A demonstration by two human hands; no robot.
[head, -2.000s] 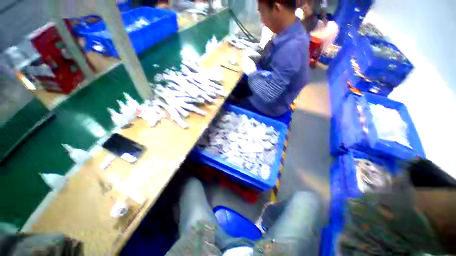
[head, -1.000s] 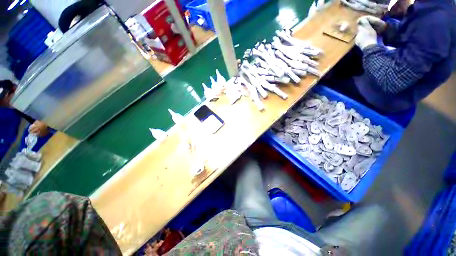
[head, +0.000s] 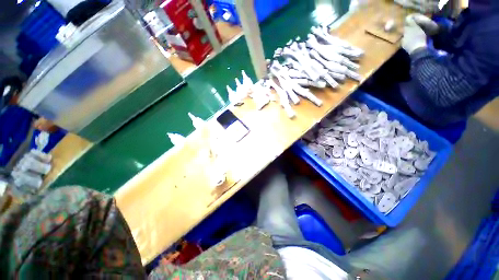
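Note:
Neither of my hands is in the picture; only my camouflage sleeves show at the bottom left and bottom middle. Pale grey leg parts (head: 314,63) lie piled on the tan bench (head: 158,210). Flat oval sole pieces (head: 377,156) with holes fill the blue bin (head: 402,210) right of my knees. A black phone (head: 228,119) lies on the bench with a whitish patch over its near end. A small round whitish dish (head: 220,179) and a thin stick (head: 224,192) are near the bench's front edge.
White pointed-nozzle bottles (head: 198,121) stand along the green belt (head: 148,143). A neighbour's gloved hands (head: 417,34) are at the upper right. A red box (head: 189,33) and a large translucent bin (head: 98,71) stand beyond the belt. More leg parts (head: 33,167) lie at far left.
The view has swung left since the first frame, bringing the translucent bin and my left sleeve into view. Since the second frame, the scene has shifted slightly right in the picture.

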